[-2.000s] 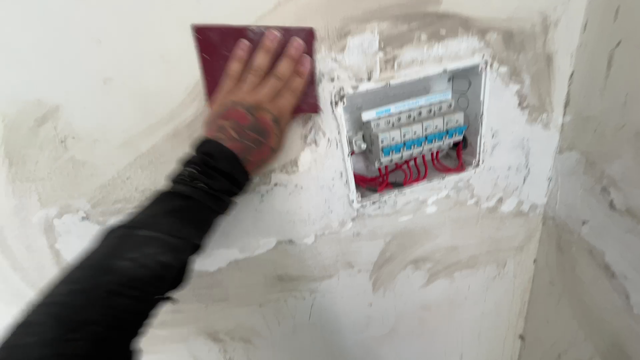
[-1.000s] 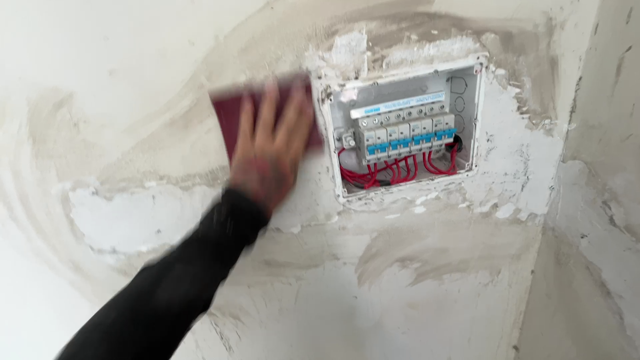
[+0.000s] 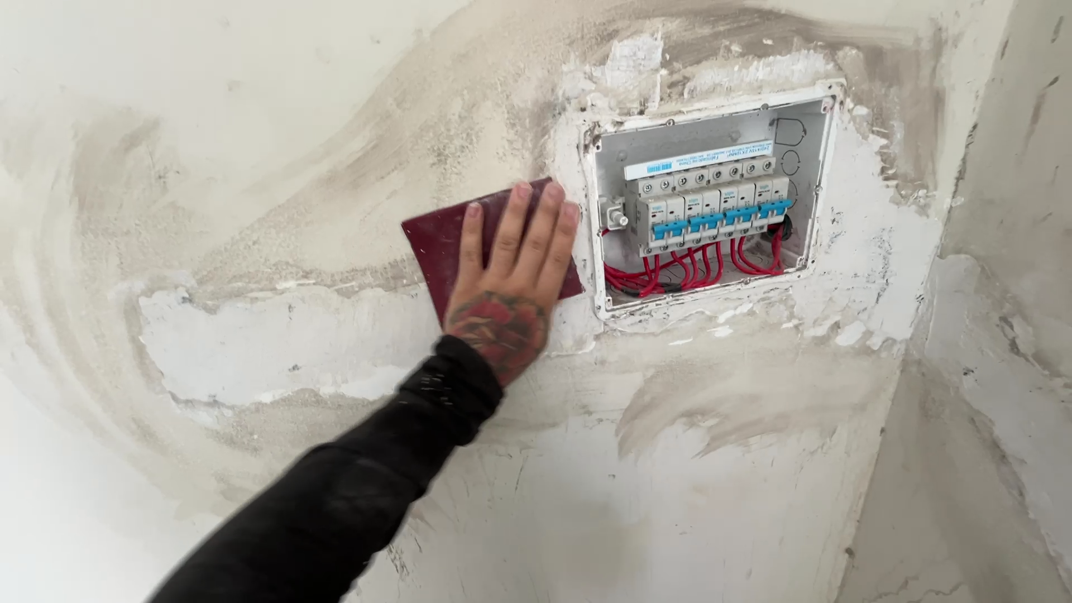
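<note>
My left hand [image 3: 507, 289], in a black sleeve and with a tattoo on its back, lies flat on a dark red sheet of sandpaper [image 3: 435, 243]. It presses the sheet against the plastered wall, its fingers pointing up and its thumb out of sight. Just right of the fingertips is a recessed electrical distribution box [image 3: 599, 218] without a cover. Inside it sit a row of circuit breakers [image 3: 712, 209] with blue toggles and red wires [image 3: 691, 268] below them. My right hand is not in view.
A rough band of white filler [image 3: 268, 343] runs leftward from the box, and more filler [image 3: 871, 226] surrounds its frame. On the right the wall meets a second wall [image 3: 997, 335] at a corner. Grey-brown smears mark the surface above and below the box.
My left hand and the sandpaper have moved down along the wall and now sit lower beside the box. The hand stays on the sheet throughout.
</note>
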